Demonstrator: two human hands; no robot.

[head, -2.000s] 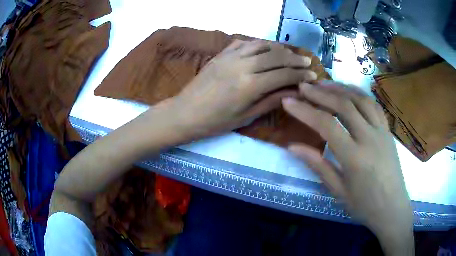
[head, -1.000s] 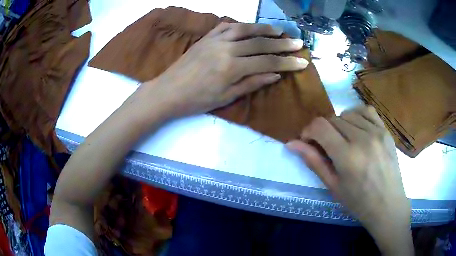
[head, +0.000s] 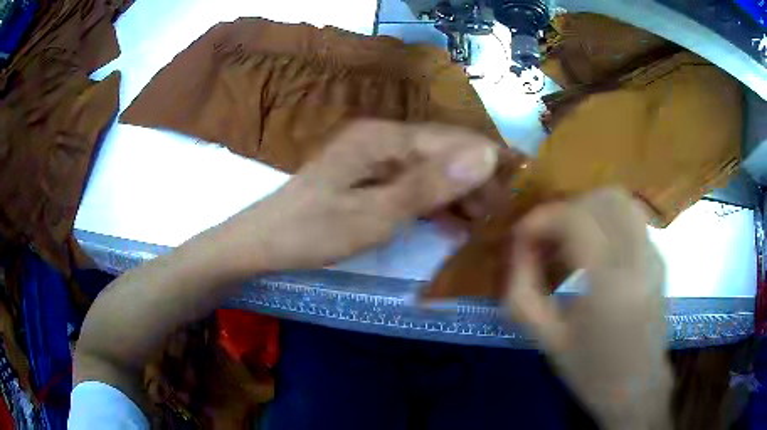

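A brown gathered panel with a puckered line lies on the white table left of the needle area. A smooth brown cut piece is lifted and blurred between my hands, over the table's front part. My left hand pinches its upper left part near the thumb; the exact grip is blurred. My right hand pinches its lower part, fingers curled. A stack of cut pieces lies right of the needle, partly hidden behind the lifted cloth.
The sewing machine's foot and metal fittings are at the top. A brown fabric heap hangs over the left edge. A measuring strip runs along the front edge. A red patch and brown cloth show below it.
My left hand has come off the gathered panel and moved down toward my right hand. A smooth cut piece is now lifted between them. The view has shifted, moving the machine up and left.
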